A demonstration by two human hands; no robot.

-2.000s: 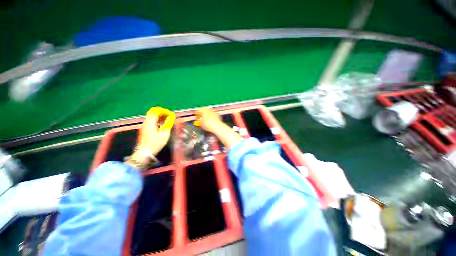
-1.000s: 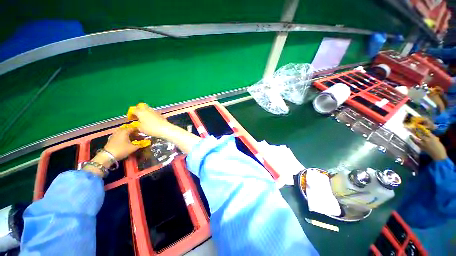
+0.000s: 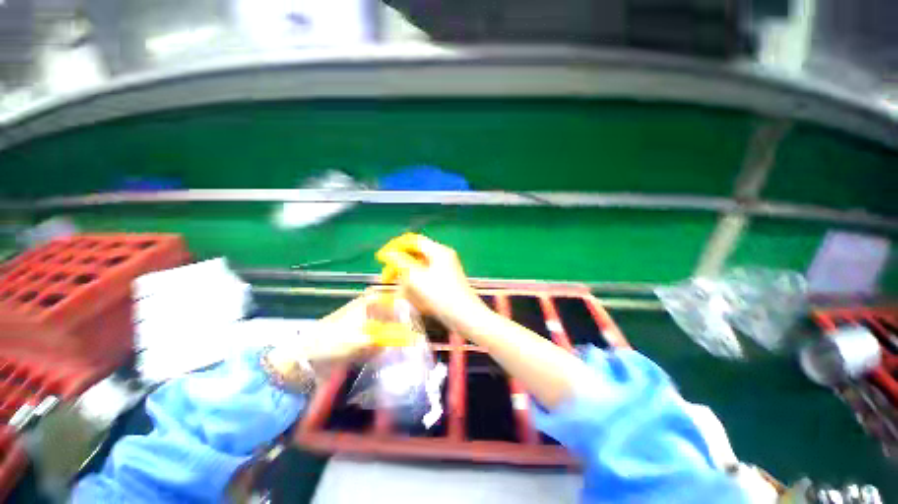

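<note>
An orange-red tray (image 3: 458,450) with dark phone units (image 3: 489,399) in its pockets lies in front of me. My left hand (image 3: 350,330), with yellow finger cots, is over the tray's left part and holds a clear, shiny film (image 3: 406,379) that hangs over the front pockets. My right hand (image 3: 433,276), also with yellow finger cots, is just above and beside it at the tray's back edge, its fingertips pinched together; blur hides whether it grips the film's upper end. Part of a white work sheet (image 3: 443,484) shows in front of the tray.
Red stacked trays (image 3: 89,285) and white wipes (image 3: 192,315) are at the left. A crumpled clear bag (image 3: 734,300), a white roll (image 3: 839,356) and another tray (image 3: 866,320) are at the right. A rail (image 3: 591,200) crosses the green back panel.
The view has swung left and up, showing the left-hand trays. Both hands have lifted from the tray pocket, and the clear film now hangs from my left hand.
</note>
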